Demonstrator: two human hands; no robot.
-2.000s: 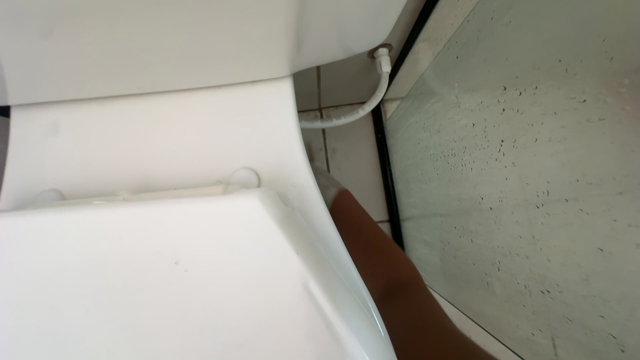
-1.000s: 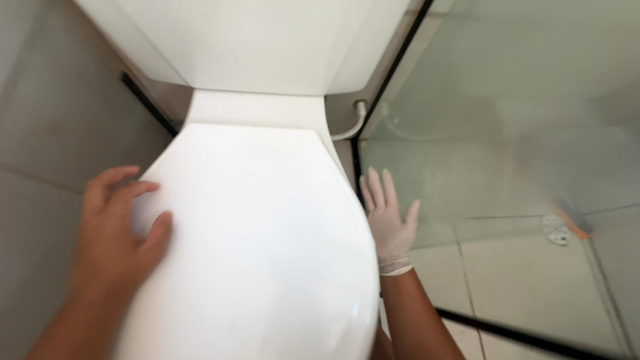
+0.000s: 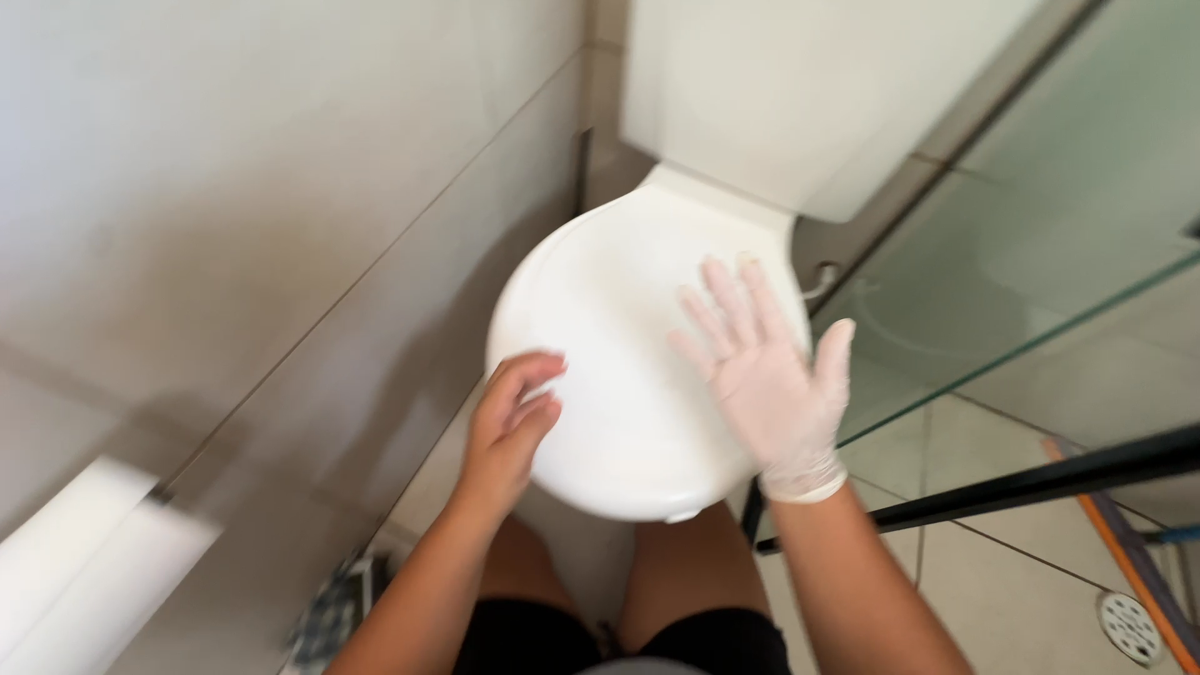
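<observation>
A white toilet lid (image 3: 628,403) lies closed below the white toilet cistern (image 3: 750,103). My left hand (image 3: 511,422) is bare, with its fingers loosely curved and apart over the left front edge of the lid; nothing is in it. Above the lid's right side is my right hand (image 3: 769,375), palm up in a thin whitish disposable glove (image 3: 802,473), its fingers spread and holding nothing. Whether either hand touches the lid cannot be told.
A tiled wall (image 3: 356,187) runs along the left, with a white paper roll (image 3: 84,562) at lower left. On the right are a glass shower panel (image 3: 937,281), a black rail (image 3: 1031,487) and a round floor drain (image 3: 1130,628). A checked cloth (image 3: 337,600) lies low at left.
The view has swung and pulled back. My gloved right hand has moved from beside the toilet's right edge to over the lid, palm turned up. My left hand remains near the lid's left edge.
</observation>
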